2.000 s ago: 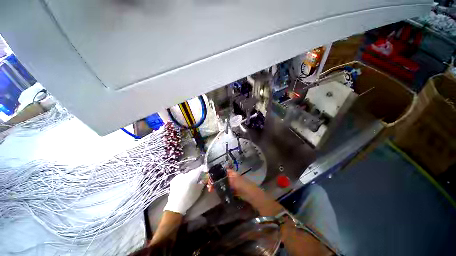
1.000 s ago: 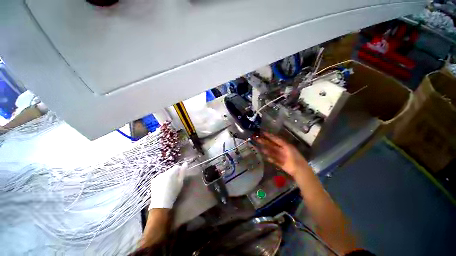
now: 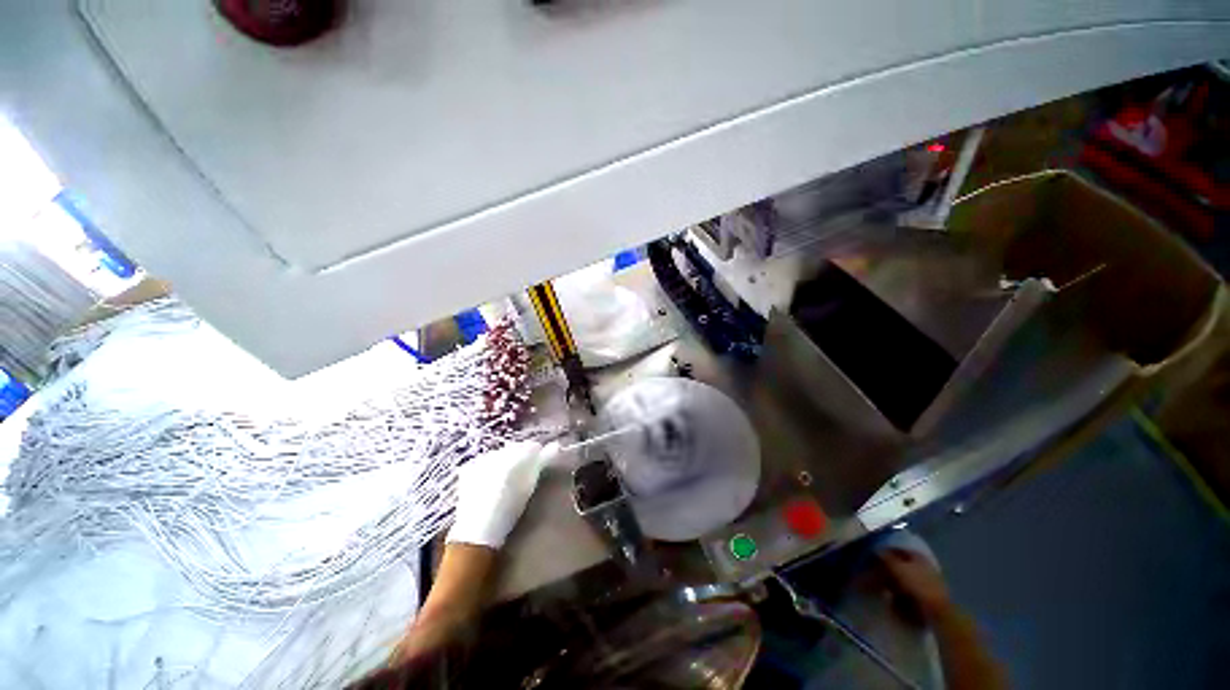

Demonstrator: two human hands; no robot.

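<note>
My left hand (image 3: 496, 493), in a white glove, pinches a white cable (image 3: 594, 438) at the left of the round winding disc (image 3: 691, 492). The cable runs from my fingers onto the disc, whose middle is blurred. A small dark block (image 3: 595, 487) sits at the disc's near-left edge, just right of the glove. My right hand (image 3: 913, 577) is bare, dim and blurred, low at the right beyond the table's front edge; its fingers are unclear. Loose white cables (image 3: 256, 472) fan across the left side, their red-brown tips (image 3: 506, 378) clustered behind the glove.
A green button (image 3: 742, 547) and red button (image 3: 805, 518) sit right of the disc. A metal chute with a dark opening (image 3: 874, 344) is farther right, with a carton (image 3: 1147, 256) beyond. A yellow-black bar (image 3: 553, 328) stands behind. The white cover (image 3: 540, 148) overhangs, bearing a dark-red knob (image 3: 282, 11).
My right hand has left the disc and dropped to the lower right. The disc's fixture has become blurred. The mechanism over the chute has moved away, showing the dark opening. My left hand stays near the disc.
</note>
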